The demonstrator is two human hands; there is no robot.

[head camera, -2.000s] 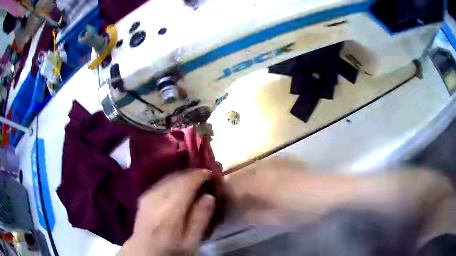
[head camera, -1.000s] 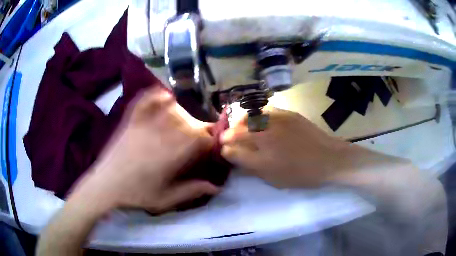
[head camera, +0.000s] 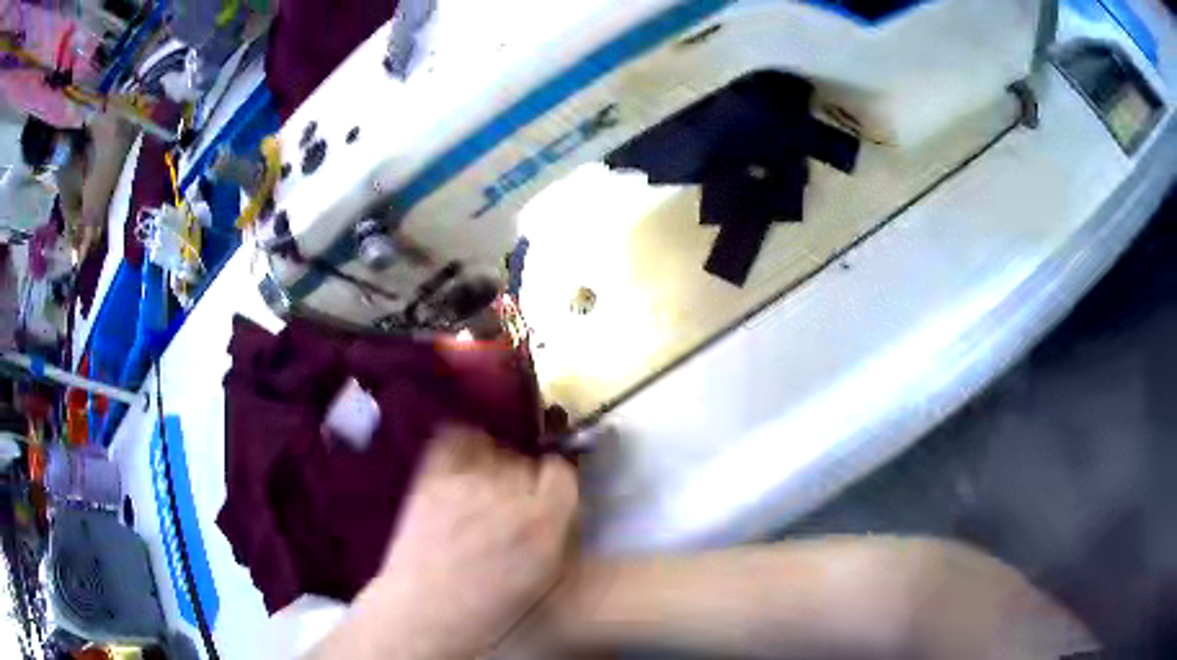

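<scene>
The dark maroon garment piece (head camera: 323,477) lies bunched on the white table, left of and in front of the needle area, its upper right edge lit pinkish-red beneath the head of the sewing machine (head camera: 426,194). A white patch shows in its middle; I cannot tell if it is a gap or a label. My left hand (head camera: 478,535) is closed on the garment's near right edge. A small blurred grey, shiny thing shows by its fingertips. My right forearm comes in from the lower right; my right hand (head camera: 568,606) is blurred and mostly hidden by the left, so its grip is unclear.
Black angular fabric pieces (head camera: 755,161) lie on the machine bed under the arm. The white table (head camera: 800,387) curves along the front. A grey vented box (head camera: 103,574) stands at the lower left. More maroon cloth (head camera: 316,52) lies behind the machine, with blue strips and clutter at the upper left.
Both hands have moved down, away from the needle area, and the right hand has gone behind the left. The garment's near edge has come down with them. The camera view has tilted.
</scene>
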